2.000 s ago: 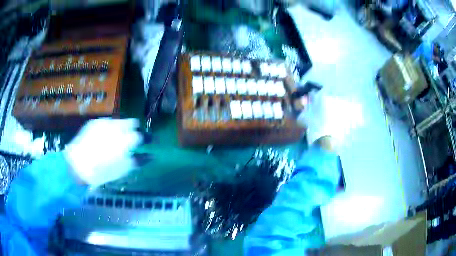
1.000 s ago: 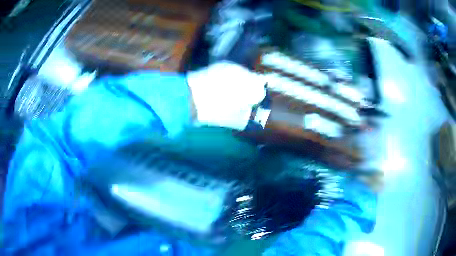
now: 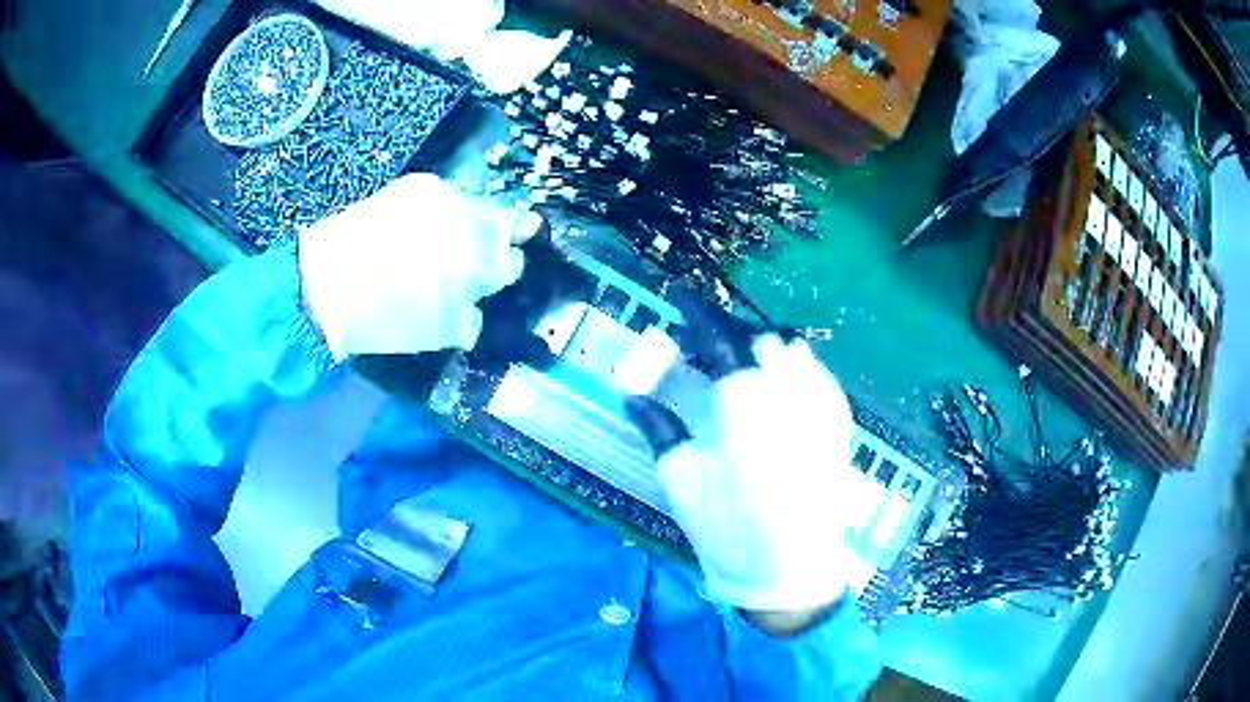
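Note:
The silver ribbed metal panel [image 3: 583, 428] lies slantwise in front of me in a dark frame, with a row of square openings along its far edge. Two white components [image 3: 590, 343] sit side by side over the panel. My left hand [image 3: 411, 268], in a white glove with black fingertips, grips the left one. My right hand [image 3: 768, 473], gloved the same way, has its black thumb and finger around the right one. The hands hide parts of the panel. Whether the components are seated in openings cannot be told.
Black leads with white tips [image 3: 658, 172] lie beyond the panel, and more leads [image 3: 1021, 528] lie right. A black tray of screws [image 3: 439, 124] holds a round dish [image 3: 267, 80]. Wooden trays stand at the top [image 3: 823, 69] and right [image 3: 1131, 295]. A black screwdriver-like tool [image 3: 1035, 117] lies between them.
The view has turned and shifted toward the panel. Both hands have come away from the component trays to the panel, with white components now between their fingers.

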